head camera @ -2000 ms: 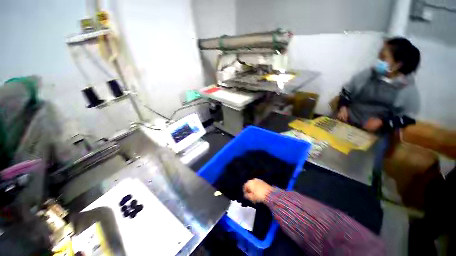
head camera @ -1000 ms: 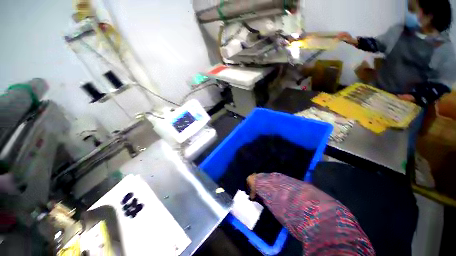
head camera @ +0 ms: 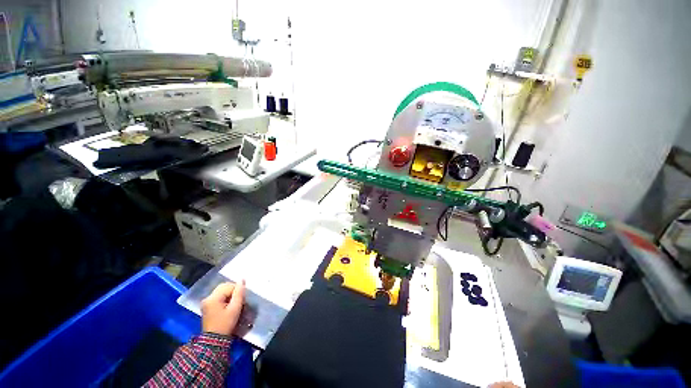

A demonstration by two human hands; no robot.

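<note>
A black fabric panel [head camera: 337, 341] lies flat in front of the machine, its far end at the yellow template plate [head camera: 354, 267] under the sewing head [head camera: 405, 216]. Several small black patches [head camera: 473, 289] lie on the white sheet [head camera: 492, 333] to the right. My left hand [head camera: 222, 309] is at the table's left front edge, left of the panel and apart from it, fingers curled, with nothing visible in it. Only a sliver of my right hand [head camera: 504, 385] shows at the bottom edge, so its fingers are hidden.
A blue bin [head camera: 151, 284] with dark fabric stands at the lower left; another blue bin [head camera: 629, 377] shows at the lower right. A green bar [head camera: 409, 186] crosses the machine head. A control panel [head camera: 583, 284] stands at right. Another machine [head camera: 178, 102] stands at back left.
The view has swung left, from the right-hand bin and the other person to the machine. My left hand has come into view; the right hand has left the bin for the bottom edge.
</note>
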